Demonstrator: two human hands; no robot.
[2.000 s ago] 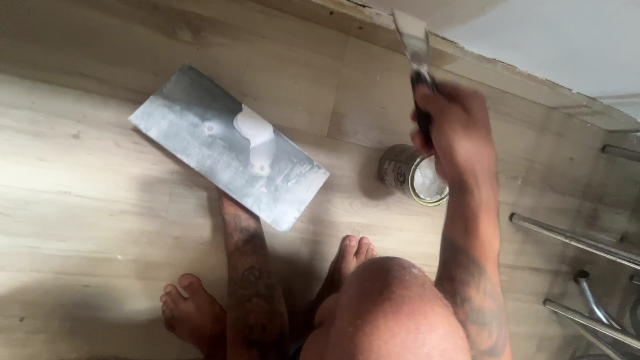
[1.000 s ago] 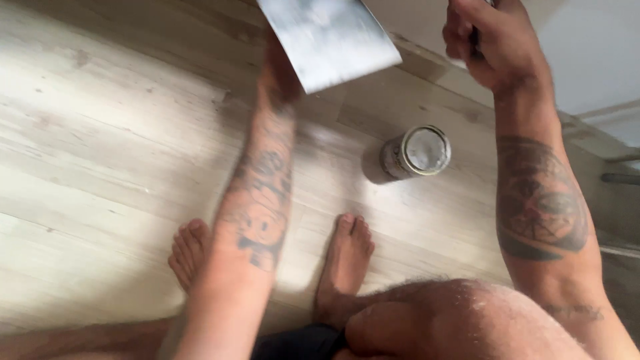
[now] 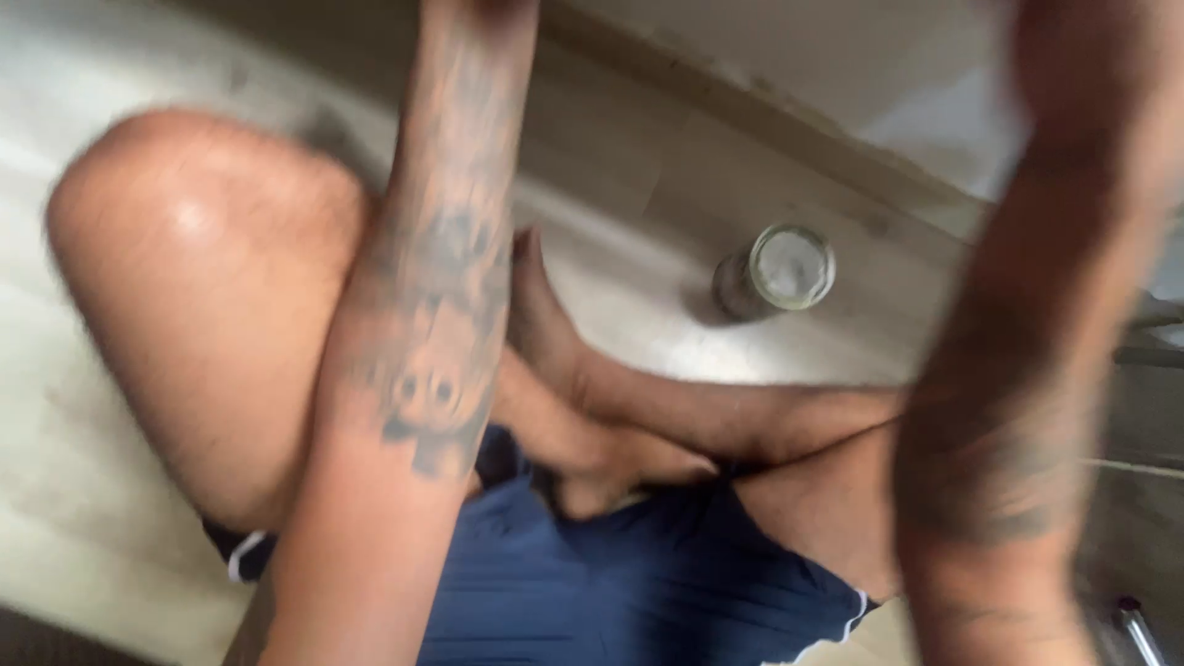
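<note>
An opened can of white paste stands on the wood-look floor, between my two raised forearms. My left forearm reaches up past the top edge of the view, so my left hand and whatever it holds are cut off. On the right my other forearm also stretches upward, blurred; my right hand lies beyond the top edge or too blurred at it to make out. Neither the metal plate nor the putty knife is in view.
The base of the wall runs diagonally behind the can. My bare knee and bent legs frame the near side. Metal legs of some furniture show at the right edge.
Both hands have moved up and out of view; earlier frames show the left with a metal plate, and the first shows the right with a putty knife. My legs are now folded.
</note>
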